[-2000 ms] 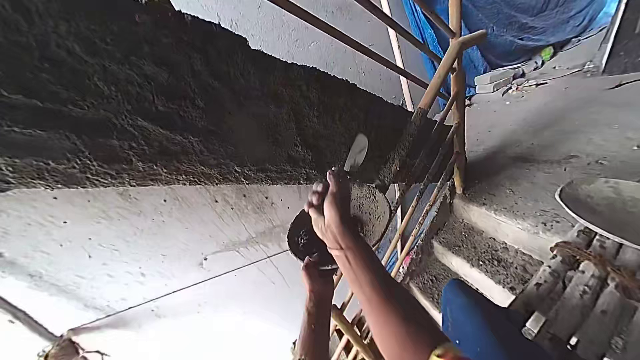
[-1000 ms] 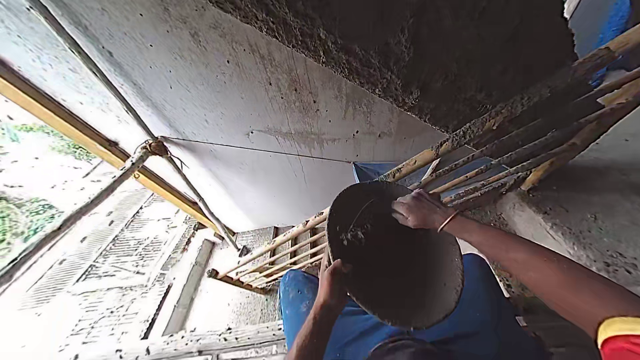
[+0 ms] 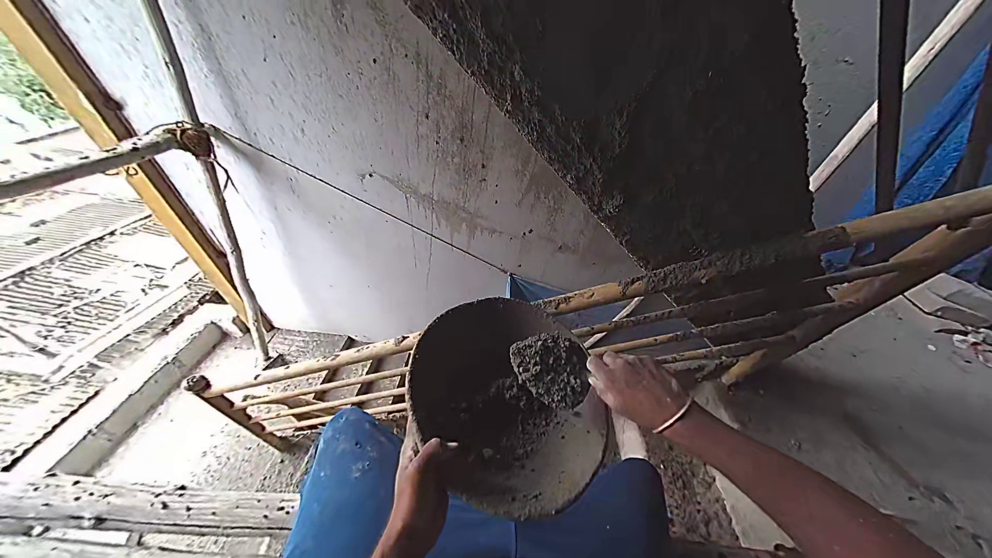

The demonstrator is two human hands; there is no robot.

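A round mortar pan (image 3: pixel 535 496) is tilted above my knees, with dark mortar (image 3: pixel 496 426) lying in it. My left hand (image 3: pixel 422 480) grips its near left rim, thumb over the edge. At the pan's right side, my right hand (image 3: pixel 635 387) is closed near the rim, beside a lump of wet mortar (image 3: pixel 549 370) raised over the pan. The lump seems to rest on a trowel, but the blade and handle are hidden. Beyond the pan stands a pale wall (image 3: pixel 349 155), with a broad band of dark fresh plaster (image 3: pixel 697 139) on it.
A mortar-smeared pole railing (image 3: pixel 612 294) runs behind the pan. At left, wooden poles meet at a rope lashing (image 3: pixel 194 141), from which a taut string (image 3: pixel 372 205) crosses the wall. Weathered planks (image 3: pixel 139 508) lie at lower left. A concrete floor (image 3: pixel 837 411) and blue tarp (image 3: pixel 930 155) are at right.
The view has swung strongly from the plastered wall toward my lap. A lump of mortar now shows raised beside my right hand; one second ago that hand was at the pan's upper rim.
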